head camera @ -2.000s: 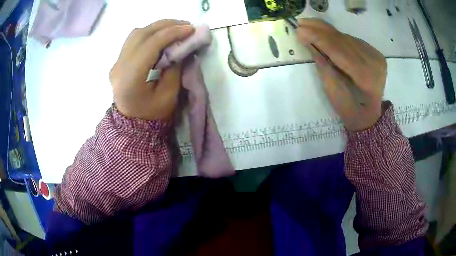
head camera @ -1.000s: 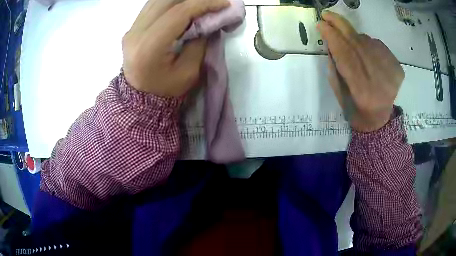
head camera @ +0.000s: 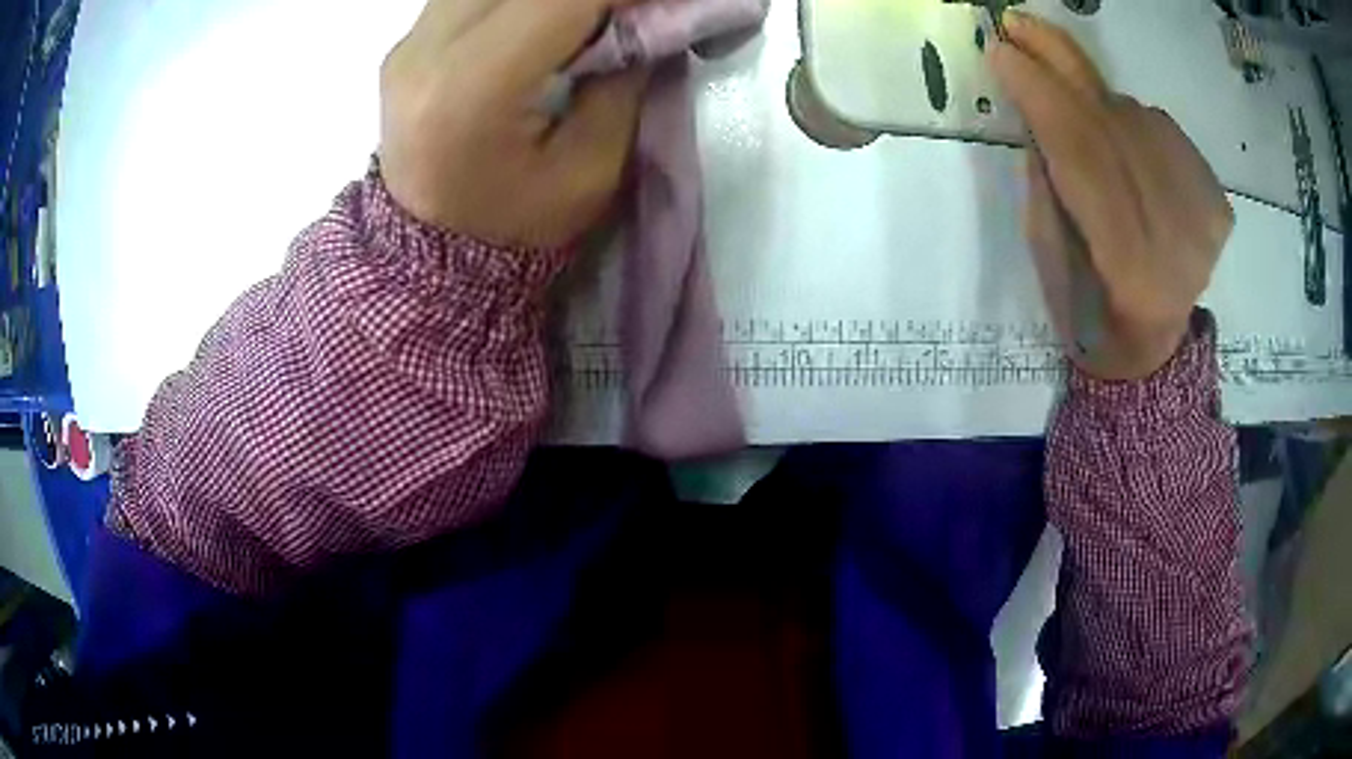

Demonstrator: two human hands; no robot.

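Observation:
My left hand (head camera: 512,126) is at the top left of centre, its upper edge cut off by the frame. It holds a pale pink-lilac fabric strip (head camera: 679,297), which hangs down to the table's front edge. My right hand (head camera: 1119,208) is at the machine bed's right side. Its fingertips are together near the top edge, by a thin dark metal piece at the machine opening. The hand hides most of what it grips; I cannot tell clearly what it is. The off-white machine bed (head camera: 890,67) has a rounded corner and oval slots. The hook area is mostly cut off.
Snips or tweezers with a patterned grip (head camera: 1311,223) lie at the right. A printed ruler (head camera: 860,356) runs along the white table's front. Red and white spools (head camera: 77,445) sit at the left in a blue tray. My checked sleeves lie over the front edge.
The view has shifted, so the table and machine bed sit higher and further right. The hook opening and second fabric piece have left view. My left hand and strip are nearer the bed.

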